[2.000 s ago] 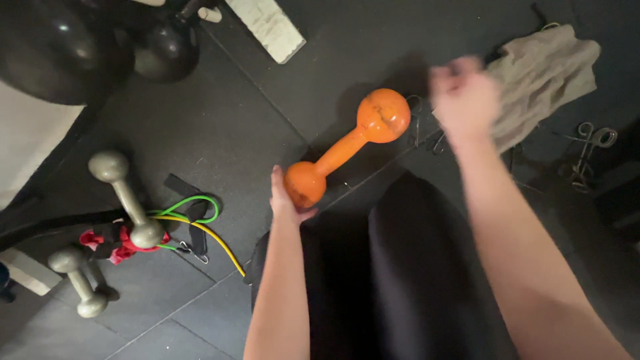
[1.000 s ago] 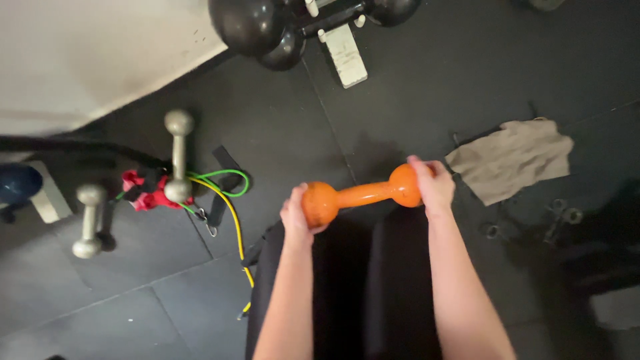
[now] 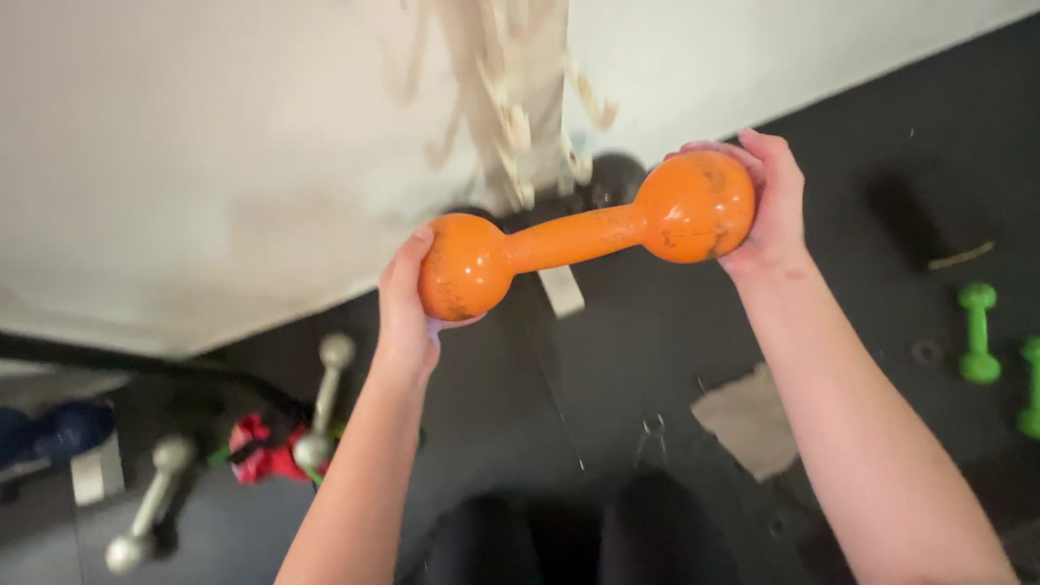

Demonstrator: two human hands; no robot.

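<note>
An orange dumbbell (image 3: 577, 238) with round ends is held up off the floor, slightly tilted, its right end higher in the view. My left hand (image 3: 406, 301) wraps the smaller-looking left ball, thumb on top. Around the outer side of the right ball curls my right hand (image 3: 772, 203), its fingers partly hidden behind the ball. Dark scuffs mark both balls. The handle between them is untouched.
A rack post (image 3: 524, 97) with pale hooks stands by the white wall, dark weights at its base. On the black floor lie grey dumbbells (image 3: 154, 504), a red cloth (image 3: 264, 451), a beige cloth (image 3: 751, 422), green dumbbells (image 3: 979, 333) and a metal clip (image 3: 652, 435).
My right hand, off the dumbbell two seconds ago, came onto its right ball. Both hands have since lifted the dumbbell away from my legs. The view has shifted towards the wall.
</note>
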